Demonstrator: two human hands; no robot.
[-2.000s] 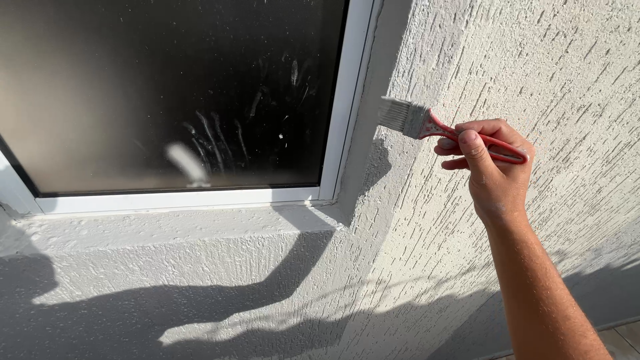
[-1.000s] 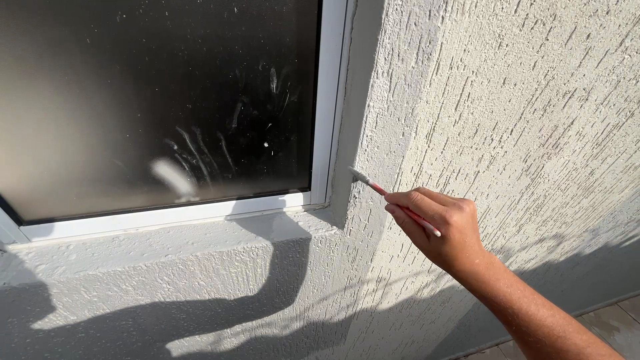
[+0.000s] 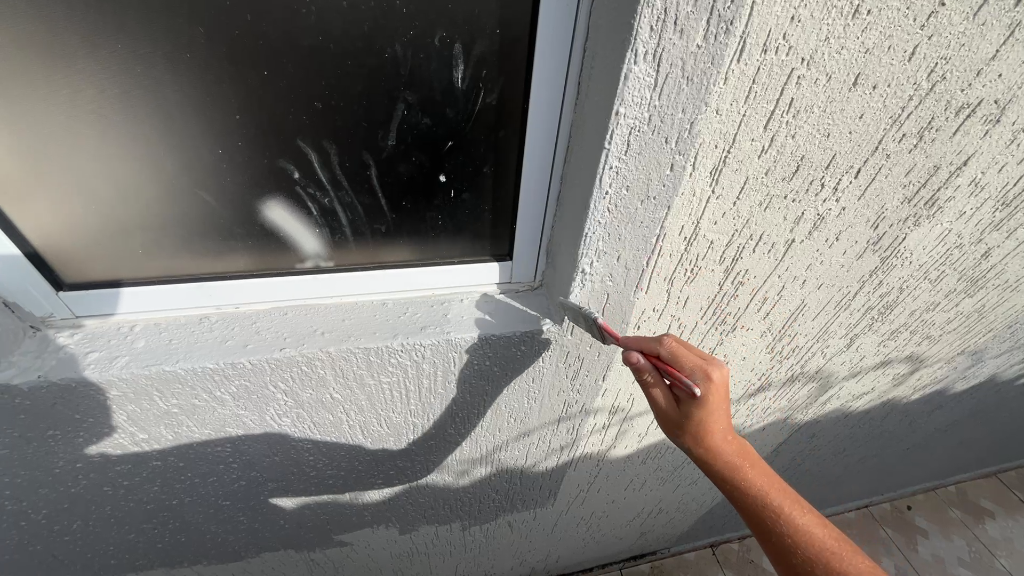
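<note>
My right hand [image 3: 680, 388] grips the red handle of a flat paintbrush [image 3: 590, 320], whose bristles point up and left. The bristle tip is at the lower right corner of the window recess, where the painted sill [image 3: 320, 336] meets the side reveal [image 3: 588, 152]. Whether the bristles press on the surface cannot be told for certain. A grey-white painted band [image 3: 648, 160] borders the opening, beside the cream textured wall [image 3: 864, 184]. My left hand is out of view.
A white window frame [image 3: 320, 290] surrounds dark glass [image 3: 384, 136] with whitish smears. Shadows of an arm and body fall on the wall below the sill. A tiled floor [image 3: 944, 528] runs along the wall's foot at lower right.
My right hand has brought the brush from the wall right of the window down to the recess's lower corner. Its shadow has shifted too.
</note>
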